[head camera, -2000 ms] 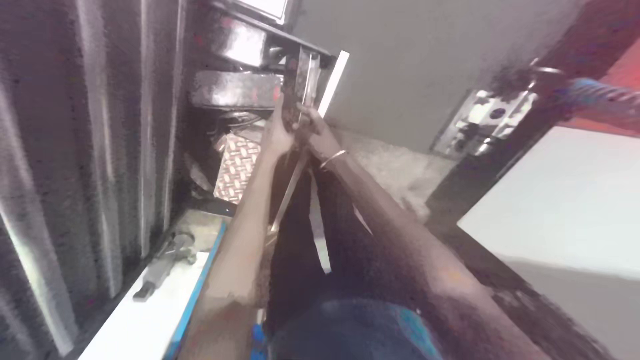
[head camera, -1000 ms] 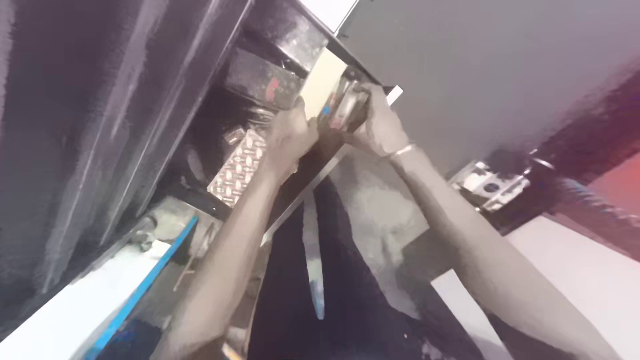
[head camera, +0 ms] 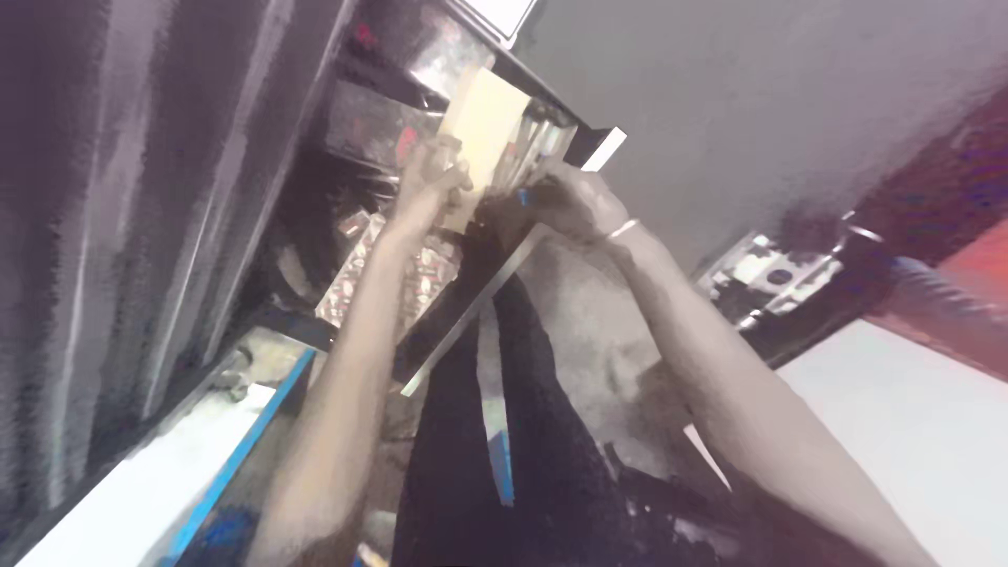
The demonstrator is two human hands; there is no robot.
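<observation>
An open drawer with a pale front edge [head camera: 472,311] lies before me, holding several items. My left hand [head camera: 433,177] is at the left side of a cream-coloured flat box or block [head camera: 490,118], its fingers bent; blur hides whether it grips the piece. My right hand [head camera: 579,197], with a light band at the wrist, reaches down at the drawer's right side, beside a row of slim, partly shiny items [head camera: 539,146]. Its fingertips are hidden in shadow, so its hold cannot be made out. A patterned red and white box [head camera: 346,276] lies under my left forearm.
Dark ribbed sheeting [head camera: 181,157] stands at the left. Metallic-looking packs [head camera: 362,126] fill the drawer's left part. A blue-edged white surface [head camera: 244,449] is at lower left. At right are a metal fitting [head camera: 772,276] and a white panel [head camera: 913,425].
Both hands were close together two seconds ago and are now apart. The cream piece, upright by my left hand one second ago, now lies along the drawer. The view has shifted.
</observation>
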